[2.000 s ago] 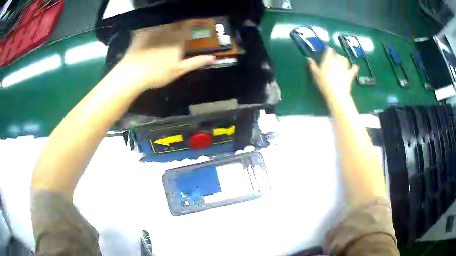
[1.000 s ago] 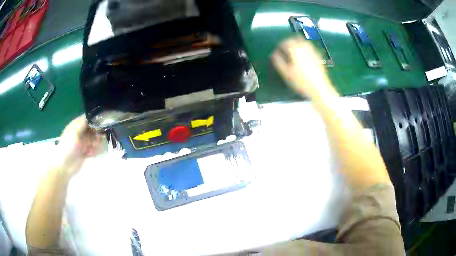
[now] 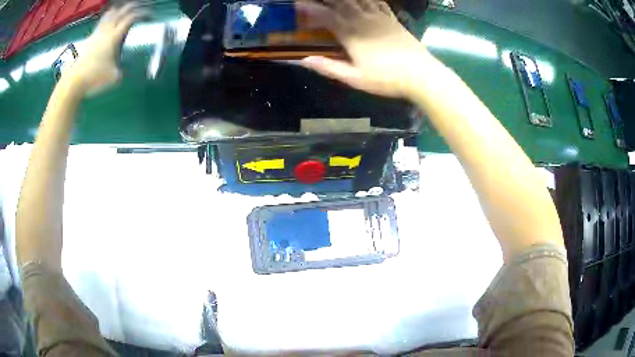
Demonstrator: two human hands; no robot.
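Observation:
A phone frame with blue film (image 3: 261, 24) lies on the orange-brown fixture (image 3: 278, 55) in the opening of the black press (image 3: 244, 97). My right hand (image 3: 369, 49) is over the right end of this frame, thumb at the fixture's front edge. Its fingers are blurred, and whether they grip the frame is hidden. My left hand (image 3: 104, 52) is over the green belt at upper left, blurred, fingers apart, with nothing seen in it. A blurred phone frame (image 3: 161, 54) is on the belt just right of it.
A spare frame (image 3: 299, 237) lies flat on the white table (image 3: 362, 307), below the red button (image 3: 310, 171) and yellow arrows. More frames (image 3: 532, 87) are on the green belt (image 3: 473, 104) at right. A red tray (image 3: 52, 24) is at upper left, black trays (image 3: 606, 237) at the right edge.
My left hand has moved from the press's lower left side up over the belt. My right hand has moved left from the belt into the press opening, where a frame and the fixture now show.

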